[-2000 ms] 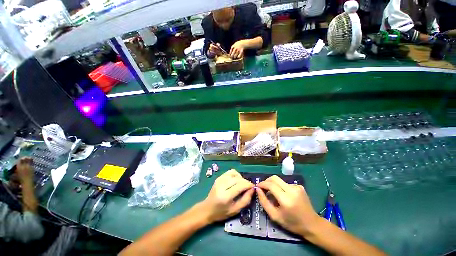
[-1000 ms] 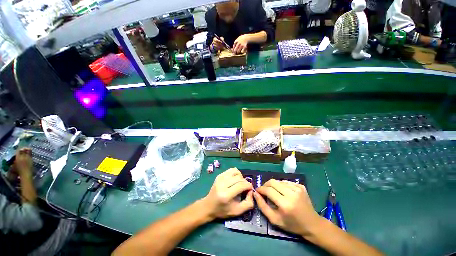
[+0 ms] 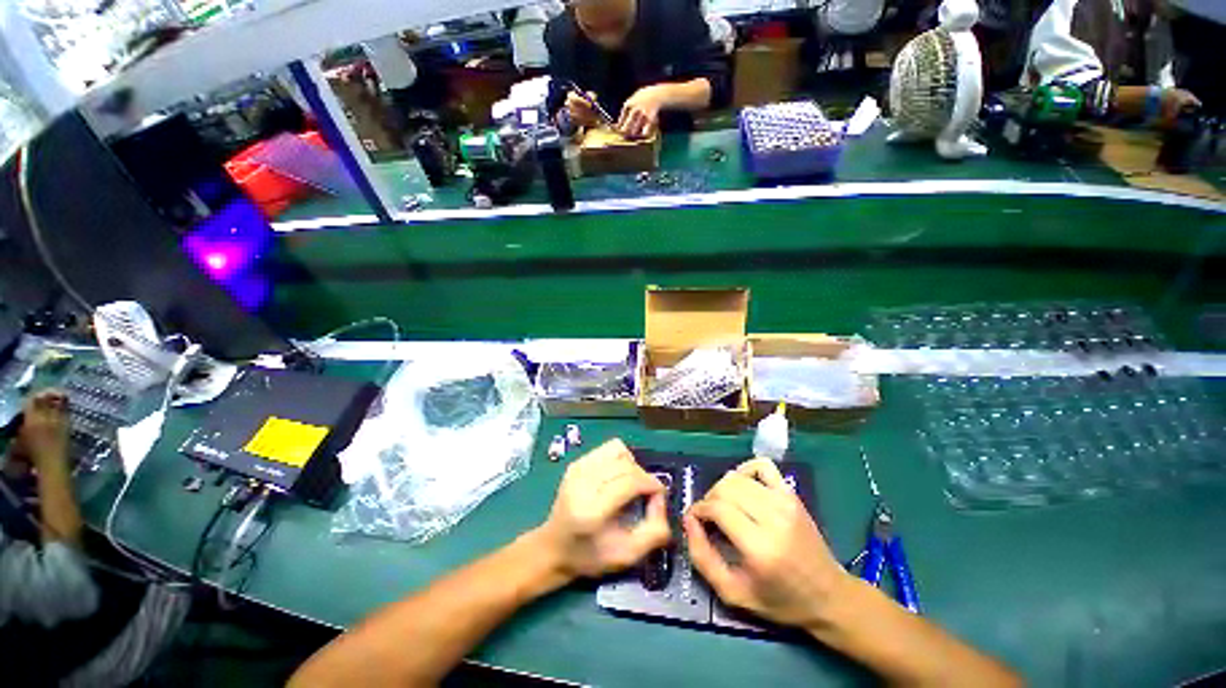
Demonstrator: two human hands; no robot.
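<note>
The black fixture (image 3: 692, 602), two flat plates side by side with white print, lies on the green bench in front of me. A dark glossy housing (image 3: 656, 566) sits in its left plate. My left hand (image 3: 608, 515) is over the left plate, fingertips pinched together close to the housing. My right hand (image 3: 757, 540) is over the right plate, its fingers curled and pinched near the printed middle. The two hands are slightly apart. Any small part between the fingertips is too small or hidden to see. The hands cover much of the fixture.
A dropper bottle (image 3: 772, 434) stands behind the fixture, before three cardboard boxes (image 3: 695, 417). Two loose shells (image 3: 565, 441) and a plastic bag (image 3: 444, 450) lie left, beyond them a black control box (image 3: 285, 437). Blue-handled cutters (image 3: 887, 558) and blister trays (image 3: 1062, 417) lie right. People sit opposite and left.
My hands, whose fingertips met over the fixture, have moved apart. The housing in the left plate shows more clearly between them. The view has shifted slightly.
</note>
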